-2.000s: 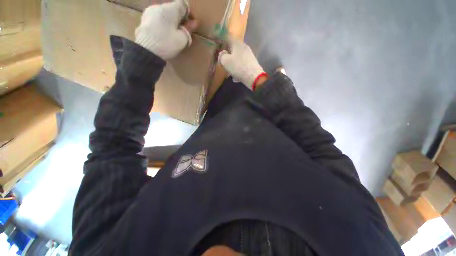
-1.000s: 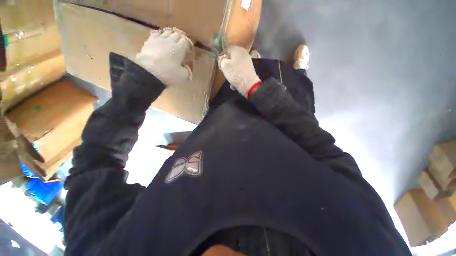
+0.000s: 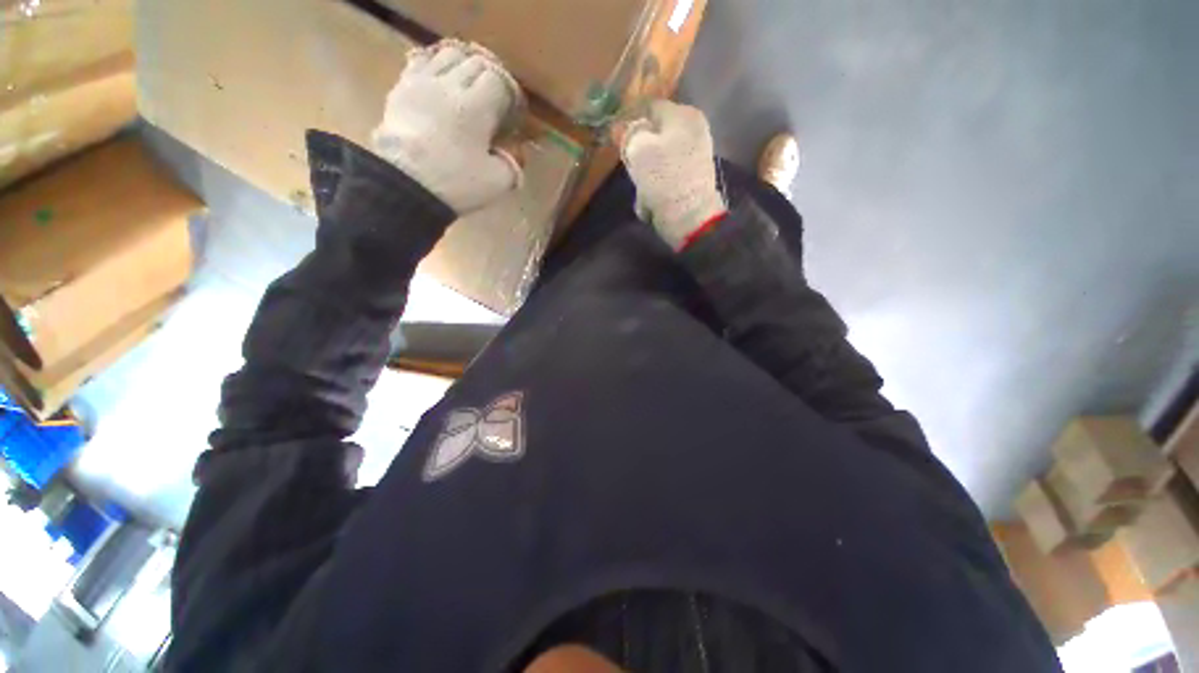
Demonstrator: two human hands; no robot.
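Observation:
A large brown carton stands against my body at the top centre, cut off by the frame's top edge. A pale carton flap lies along its near side, with a dark gap at the seam. Green tape bits are at the carton's corner. My left hand, in a white knitted glove, rests on the flap's edge by the seam, fingers curled over it. My right hand, gloved with a red cuff band, is closed at the corner beside the green tape. What its fingers pinch is too small to tell.
Other brown cartons are at the left on the grey floor. Blue crates are at the lower left. More cartons are stacked at the lower right. My shoe shows right of my right hand.
My right hand has shifted slightly right, from the carton's corner seam to just beyond the green tape. My left hand has moved slightly up and right along the flap's edge. The view has shifted too.

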